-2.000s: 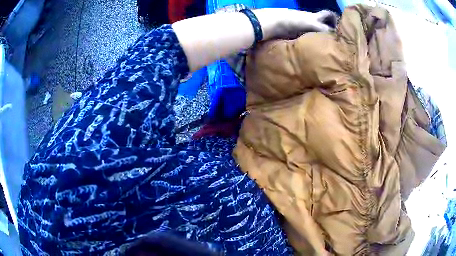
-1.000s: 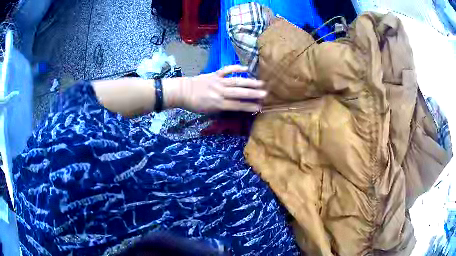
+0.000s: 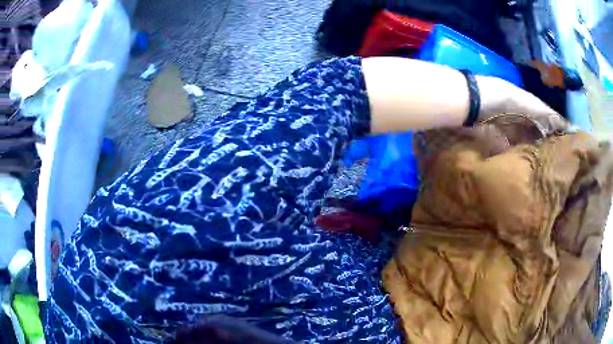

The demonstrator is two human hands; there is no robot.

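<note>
A puffy tan jacket (image 3: 497,222) with gathered seams lies at the right, beside and partly over my patterned clothing. A thin cord loop (image 3: 514,117) shows at its top edge. My left hand (image 3: 524,101) reaches across from the left, with a dark band at the wrist. It is at the jacket's top edge, and its blurred fingertips point right. Whether they grip the cloth cannot be told. My right hand is not in view.
A blue basket (image 3: 470,50) stands beyond my forearm, with a red object (image 3: 396,33) beside it. A white table edge (image 3: 84,148) runs down the left. A brown flat piece (image 3: 168,97) lies on the speckled grey floor (image 3: 255,47). Black cloth lies at the top.
The view has shifted, and the jacket sits lower and further right. My left hand moved from the jacket's left edge to its top edge. The check lining at the top left is no longer seen.
</note>
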